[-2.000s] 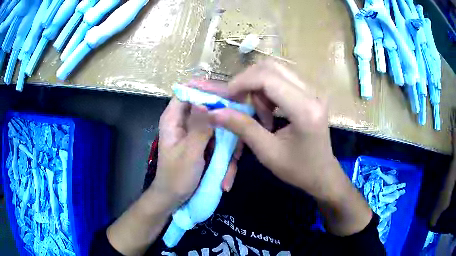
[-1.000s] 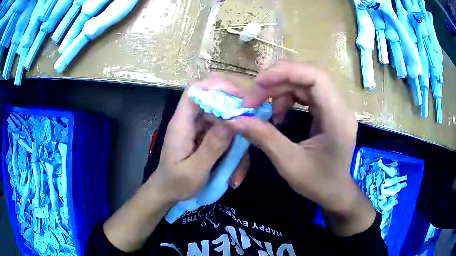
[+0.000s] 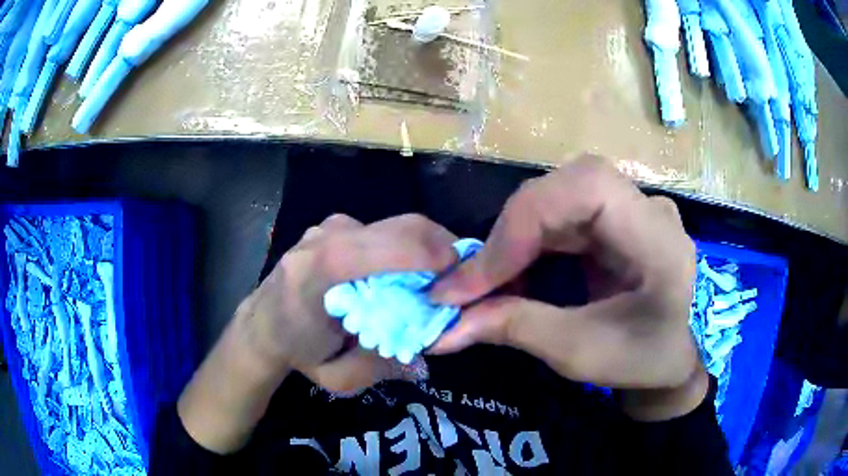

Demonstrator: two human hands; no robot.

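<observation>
A pale blue moulded leg (image 3: 395, 314) is held over the lap, its foot end with toe-like ridges facing the camera. My left hand (image 3: 349, 279) wraps around it from the left. My right hand (image 3: 595, 279) pinches the foot's right edge between thumb and fingers, where a little dark blue shows. The leg's shaft is hidden behind the hands and foot. I cannot see a stick in my right hand. On the table, a stained glue pad (image 3: 414, 70) bears thin sticks and a white lump (image 3: 431, 23).
Leg piles lie on the cardboard-covered table (image 3: 558, 93), at left (image 3: 121, 65) and right (image 3: 744, 65). Blue crates full of pale pieces stand below the table edge at left (image 3: 158, 325) and right (image 3: 758, 344).
The leg has been turned so its toes point towards the camera, and both hands have moved lower, closer to the body. The table, pad and piles sit higher in the view.
</observation>
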